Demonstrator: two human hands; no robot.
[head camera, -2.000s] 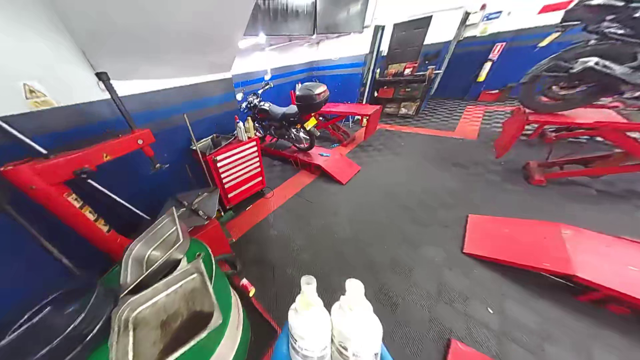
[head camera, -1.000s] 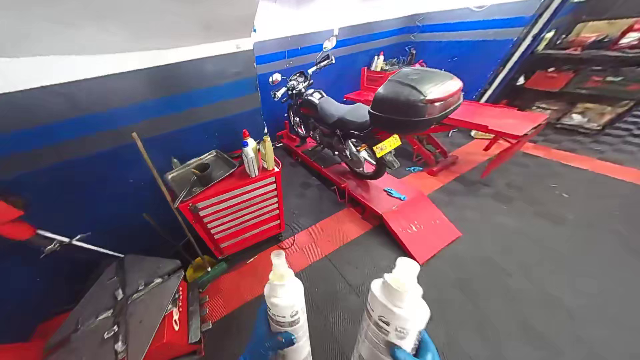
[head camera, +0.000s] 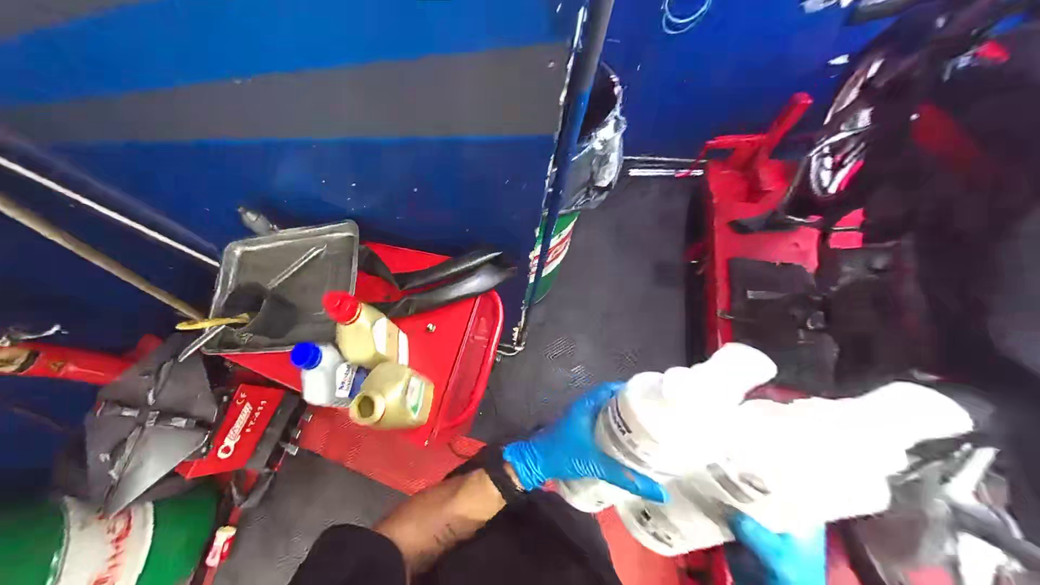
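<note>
My left hand (head camera: 581, 447), in a blue glove, grips a white plastic bottle (head camera: 630, 422) at the lower centre. My right hand (head camera: 784, 548), also blue-gloved, is at the bottom right against a second white bottle (head camera: 682, 520). Both bottles are blurred and overexposed toward their tops. To the left, on a red tool cart (head camera: 443, 357), stand a bottle with a red cap (head camera: 374, 337), a white bottle with a blue cap (head camera: 329, 378) and an uncapped beige bottle (head camera: 394, 398). A grey metal tray (head camera: 329, 252) lies on the cart behind them.
A dark pole (head camera: 561, 162) rises by the blue wall (head camera: 390, 187). Green and white drums stand at the lower left (head camera: 171, 536) and behind the pole (head camera: 556, 252). A red motorcycle lift (head camera: 723, 236) with a blurred motorcycle (head camera: 845, 154) is on the right.
The view has swung strongly toward the wall and the tool cart, which is now much nearer. The two bottles, upright and apart a second ago, are now tilted and overlap at the lower right.
</note>
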